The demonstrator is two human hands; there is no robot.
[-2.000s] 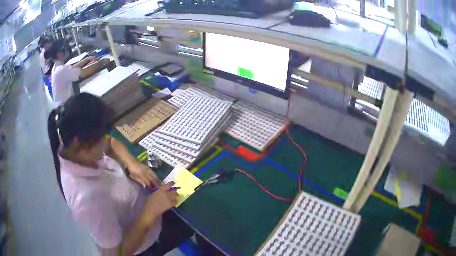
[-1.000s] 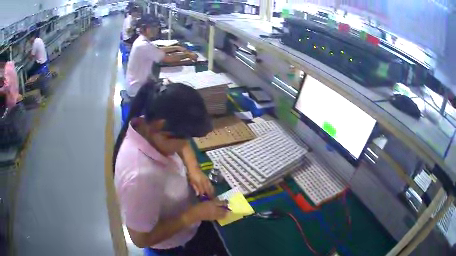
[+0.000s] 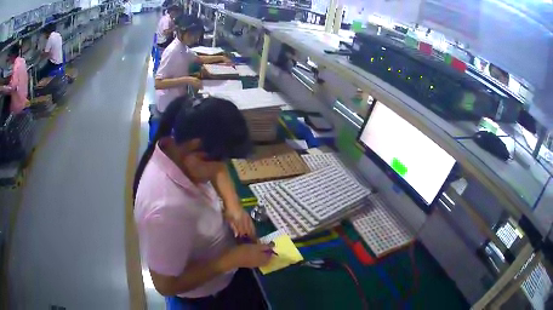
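Note:
Neither of my hands is in the picture. Nearest in front, a seated worker in a pink top bends over the bench and holds a pen at a yellow sheet. Several white parts trays with rows of small marks lie in a loose, fanned stack behind the sheet. A brown tray lies to their left. Another white tray lies to their right, below the monitor. A small black tool with a red lead lies right of the sheet.
A lit monitor stands under a white shelf. The shelf holds a long black equipment case and a black mouse. A tall tray stack stands further along the bench. More workers sit beyond. A grey aisle runs along the left.
The view has swung left and up along the line since the earliest frame, so the aisle shows and the near-right tray has left the picture. The worker stays bent over the yellow sheet.

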